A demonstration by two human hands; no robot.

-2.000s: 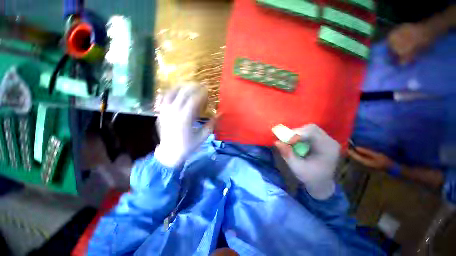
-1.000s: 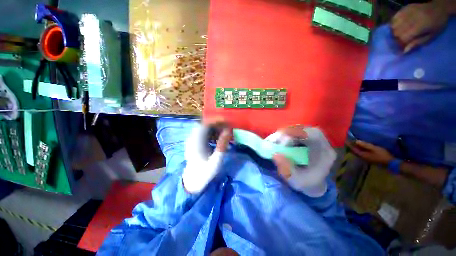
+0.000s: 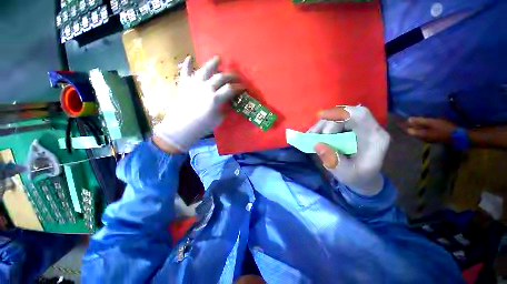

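Observation:
My left hand (image 3: 197,100), in a white glove, lies over the left edge of the red mat (image 3: 294,61). Its fingertips are at the upper-left end of a circuit board panel (image 3: 258,113), which lies tilted on the mat; the fingers partly cover that end, and whether they grip it is unclear. My right hand (image 3: 356,145), in a white glove with bare thumb and fingertip, holds a pale green strip (image 3: 328,142) at the mat's lower right. The strip's free end points left towards the board, apart from it.
A tan sheet (image 3: 147,72) lies left of the mat. Further left are a pack of green strips (image 3: 108,105) and a tape roll (image 3: 72,101). Boards on black racks (image 3: 86,22) stand at upper left. Another person's hand (image 3: 431,129) is at the right.
My left hand has moved up from the lap to the board. The board now lies tilted and partly covered. My right hand still holds the strip, now beside the mat's lower right. The view has shifted.

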